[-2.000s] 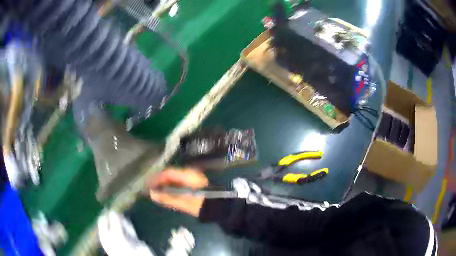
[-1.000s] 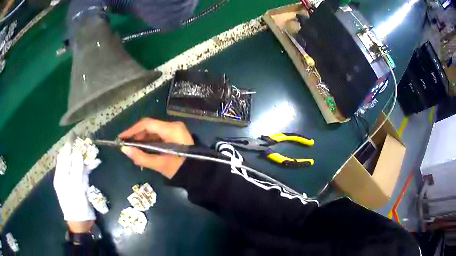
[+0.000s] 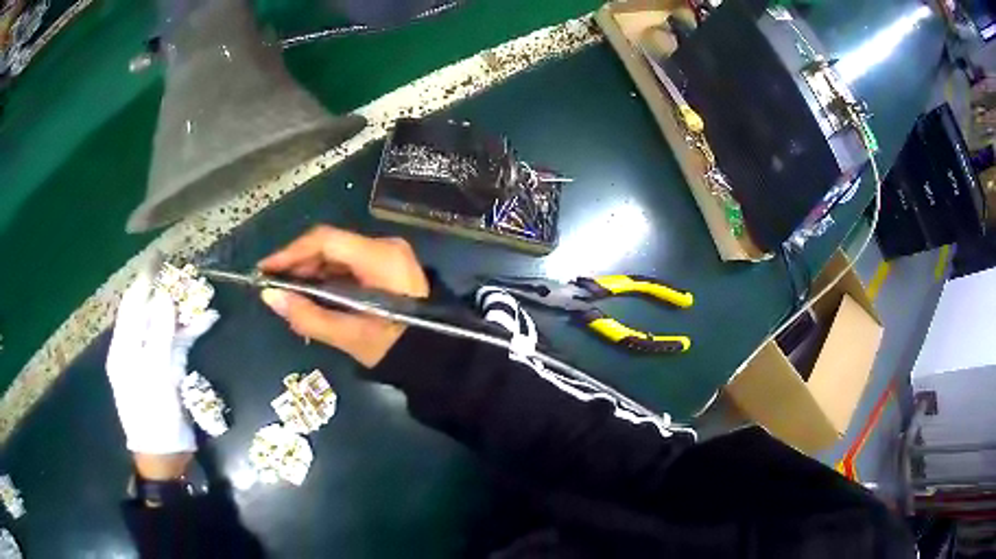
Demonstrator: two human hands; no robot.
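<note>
My left hand (image 3: 153, 366), in a white glove, holds a small white assembly (image 3: 188, 295) with brassy metal bits at its fingertips. My bare right hand (image 3: 344, 289) grips a thin pen-like metal rod, likely a soldering iron (image 3: 235, 278), between thumb and fingers. Its tip points left at the held assembly; whether they touch is unclear. A grey cable with white cord runs from it along my black sleeve. Several more white assemblies (image 3: 305, 401) lie on the dark green bench (image 3: 360, 480), right of and below my left hand.
A grey fume hood (image 3: 224, 120) hangs above my hands. A dark tray of thin silvery pieces (image 3: 470, 186) and open yellow-and-black pliers (image 3: 595, 306) lie beyond my right hand. A cardboard tray (image 3: 666, 120) holds a dark box. An open carton (image 3: 819, 377) and black crates (image 3: 931, 186) are at right.
The view was blurred earlier and has steadied and shifted. The left glove, first near the bottom edge, has come up to the rod's tip with an assembly in it. The right hand keeps its grip.
</note>
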